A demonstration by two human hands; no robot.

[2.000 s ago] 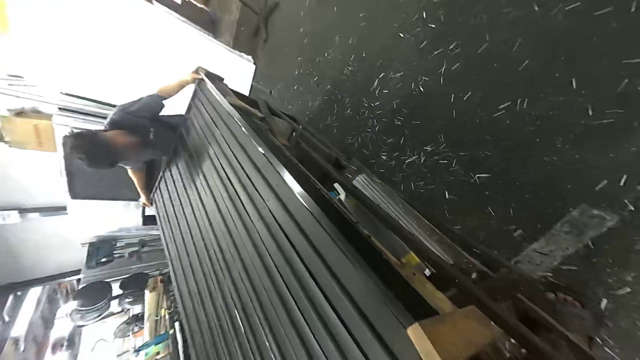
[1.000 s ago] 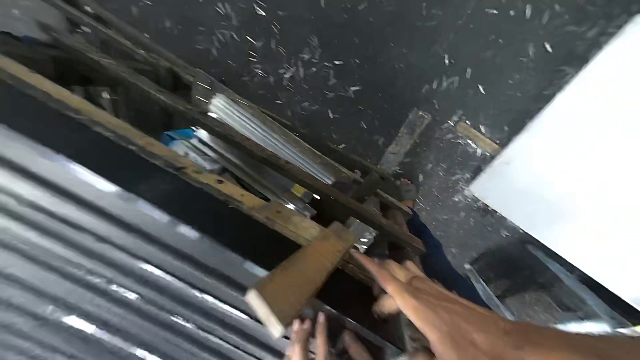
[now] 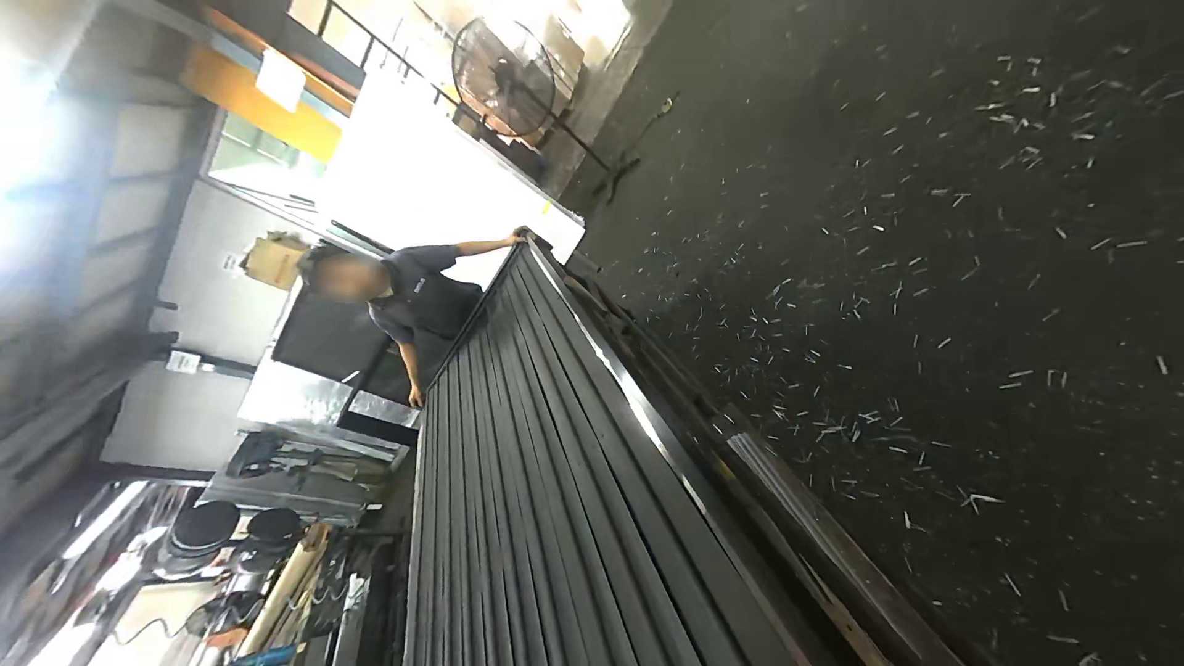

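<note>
A long dark ribbed metal panel (image 3: 555, 444) lies on a workbench and runs from the bottom of the view to its far end, with a bright strip of light along its right edge. At that far end stands a person (image 3: 430, 287) in a dark shirt, one hand on each far corner of the panel. Neither my left hand nor my right hand shows in the head view, so what they hold or touch is hidden.
Metal offcuts (image 3: 786, 481) lie along the bench's right side. Shavings litter the dark floor (image 3: 879, 324). Beyond the person are a pedestal fan (image 3: 504, 79), a large white sheet (image 3: 416, 157) and a cardboard box (image 3: 275, 260). Round black items (image 3: 205, 525) stand at lower left.
One second ago hands were near a wooden block at the panel's near end; both are now out of view. The view has swung up to the panel's far end.
</note>
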